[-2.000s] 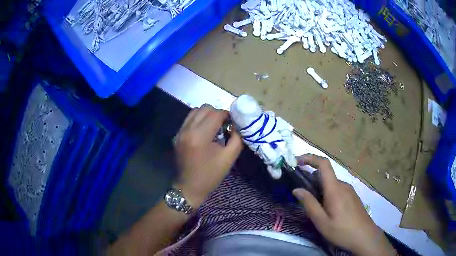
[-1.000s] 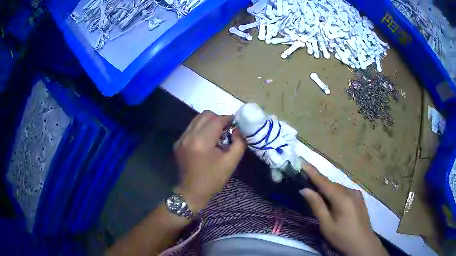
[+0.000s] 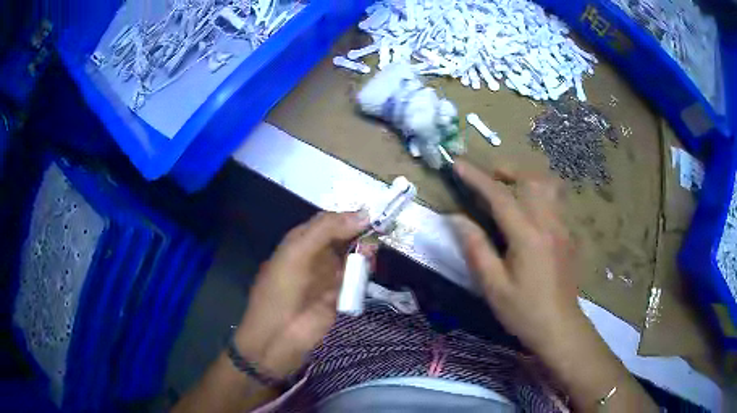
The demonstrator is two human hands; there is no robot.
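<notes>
My left hand (image 3: 303, 274) holds a jointed white plastic assembly (image 3: 352, 282) at the board's white front edge. One white piece points up and right from the fingertips, one hangs below them, and another lies over the lap. My right hand (image 3: 517, 242), blurred, grips the black handle (image 3: 473, 199) of a padded tool. The tool's white cloth-wrapped head (image 3: 408, 105) is over the brown cardboard, beyond the left hand and apart from the assembly. Its underside is hidden, so I cannot tell if it touches the cardboard.
A pile of white plastic pieces (image 3: 485, 40) lies at the far side. A single white piece (image 3: 483, 129) and a heap of small metal fittings (image 3: 574, 141) lie nearer. Blue bins stand left (image 3: 218, 101) and right (image 3: 703, 250); blue trays (image 3: 121, 298) are stacked low left.
The tool has moved away from me, from beside my left hand to over the cardboard. My left hand has turned and lowered, bringing the white assembly into view. The whole view has shifted slightly.
</notes>
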